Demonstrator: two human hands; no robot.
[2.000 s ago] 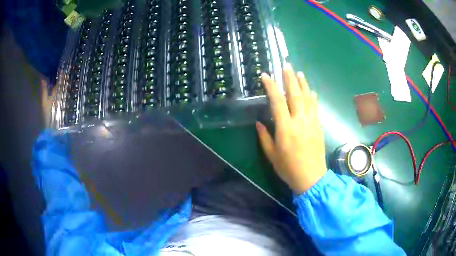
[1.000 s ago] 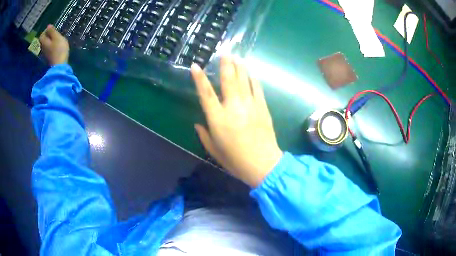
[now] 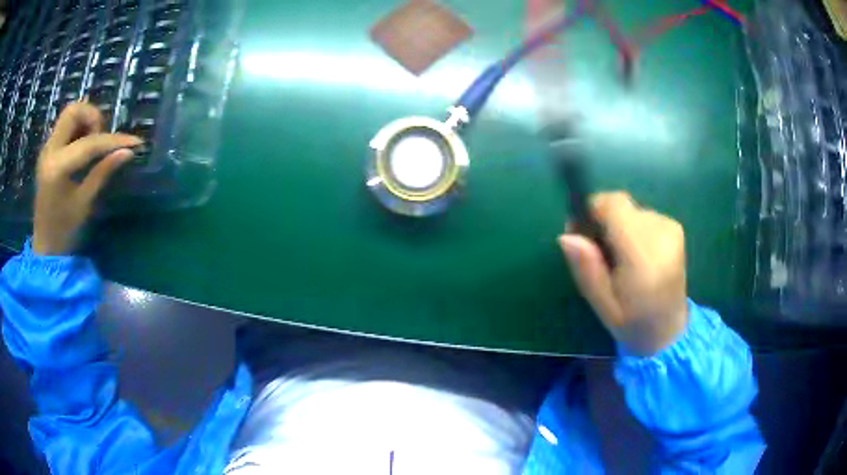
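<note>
A round silver test fixture (image 3: 417, 165) with a pale centre and a gold ring sits on the green mat, nothing on it. My right hand (image 3: 641, 264) is right of the fixture and holds the black test probe pen (image 3: 574, 176), blurred, its far end pointing away from me. My left hand (image 3: 79, 172) is at the near right corner of the clear blister tray (image 3: 190, 111), which holds rows of dark modules. Its thumb and index finger meet at a small dark module (image 3: 139, 148) at the tray's corner; whether it is lifted I cannot tell.
A blue cable (image 3: 483, 88) runs from a silver connector (image 3: 457, 116) on the fixture to the far side. A brown-red square (image 3: 421, 35) lies beyond the fixture. Red wires (image 3: 673, 32) cross the far right. Stacked clear trays (image 3: 808, 176) stand at the right edge.
My view has turned, so the fixture is now central. My right hand has left the tray and taken hold of the probe pen. My left hand has moved from the tray's left side to its near right corner.
</note>
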